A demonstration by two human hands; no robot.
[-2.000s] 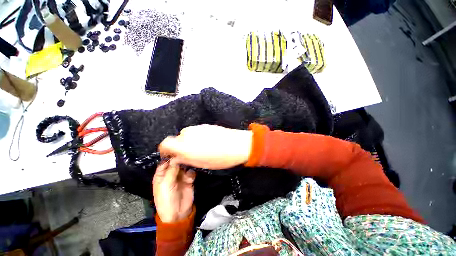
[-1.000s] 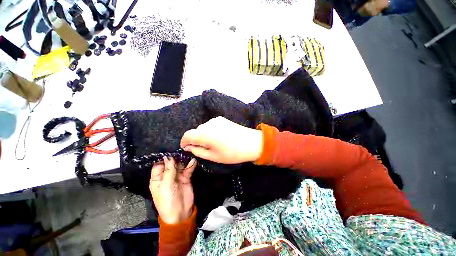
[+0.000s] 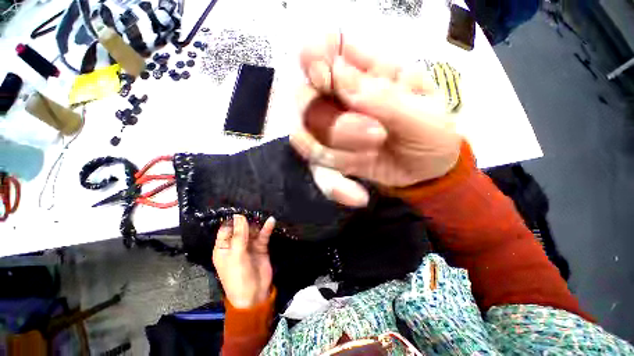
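Note:
The black garment [image 3: 257,174] lies over the table's front edge, with a glinting beaded trim [image 3: 226,211] along its edge. My left hand [image 3: 243,261] holds the garment at the trim, fingertips on the edge. My right hand [image 3: 379,115] is raised above the garment, large and blurred, thumb and fingers pinched together. A thin dark sliver, likely the needle [image 3: 340,43], stands up at its fingertips. No thread can be made out. Scissors with orange-red handles [image 3: 156,182] lie left of the garment, with a curled loose trim length [image 3: 104,167] across them.
On the table are a black phone [image 3: 249,101], scattered black buttons [image 3: 132,111], beige thread cones [image 3: 53,115], a yellow packet [image 3: 95,85] and a second phone [image 3: 461,28]. The striped bundle [image 3: 447,87] is partly behind my right hand. Red handles [image 3: 8,196] show at the left edge.
My right hand has lifted off the trim and moved up and right toward the camera, now covering much of the striped bundle. My left hand stays at the trim. The view has shifted slightly.

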